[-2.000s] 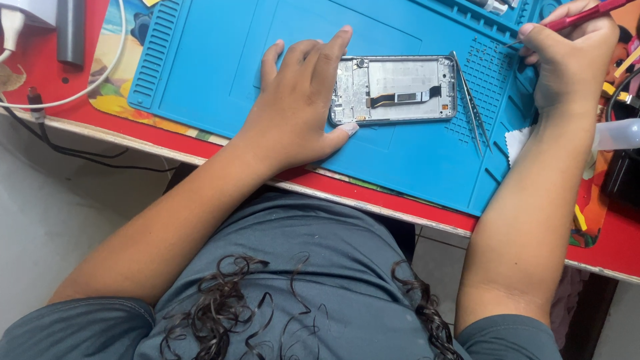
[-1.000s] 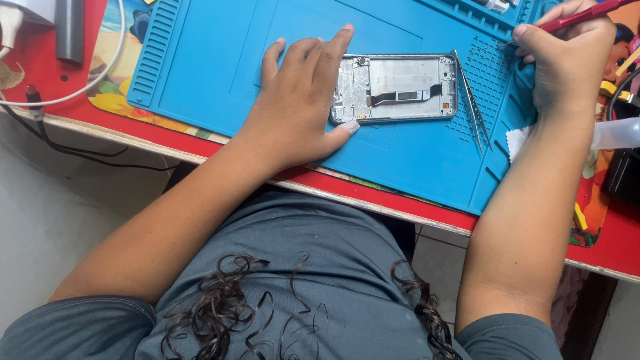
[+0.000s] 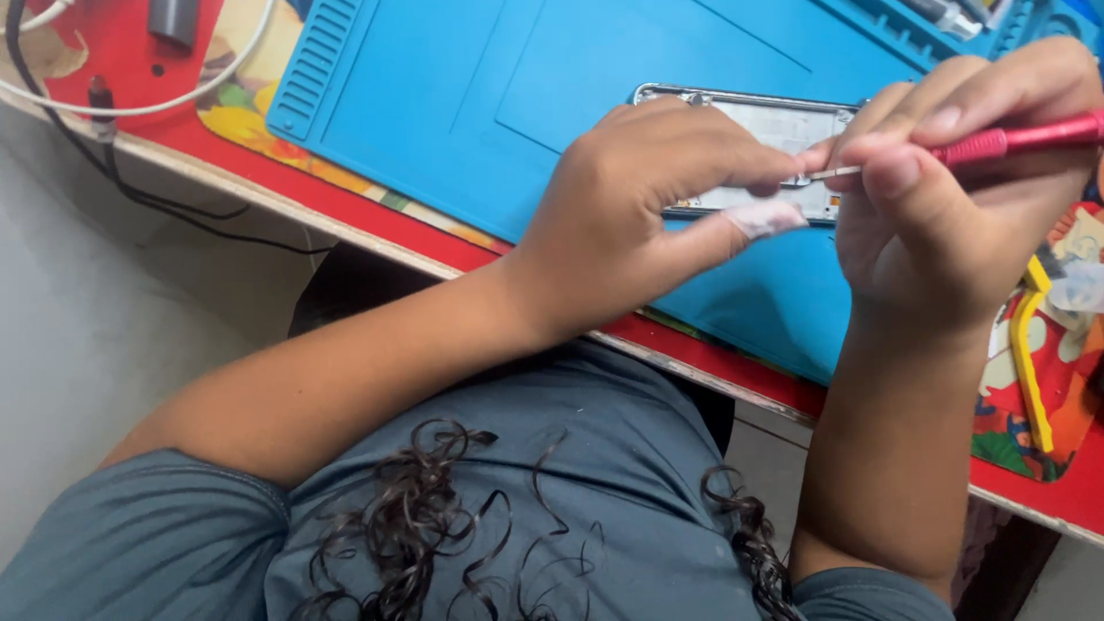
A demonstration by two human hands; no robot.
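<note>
An opened smartphone frame (image 3: 750, 125) lies on a blue silicone repair mat (image 3: 431, 112), partly covered by both hands. My left hand (image 3: 647, 190) reaches over it, with a white covering on the thumb and fingertips close to the tool's tip; whether it pinches anything is unclear. My right hand (image 3: 957, 172) holds a slim tool with a red metal handle (image 3: 1026, 138), its thin pale tip pointing left over the phone frame. The flex cable inside the frame is mostly hidden, and the tweezers are not visible behind my right hand.
A white cable (image 3: 233, 73) and a black cable (image 3: 129, 185) run over the table's left end. A dark grey cylinder (image 3: 174, 19) lies at the top left. A yellow plastic tool (image 3: 1026, 354) and a translucent item (image 3: 1078, 285) lie at the right. Small tools (image 3: 944, 15) sit in the mat's upper tray.
My right hand has come from the mat's upper right corner to the phone frame, bringing the red tool. My left hand has moved further over the frame. The view has shifted.
</note>
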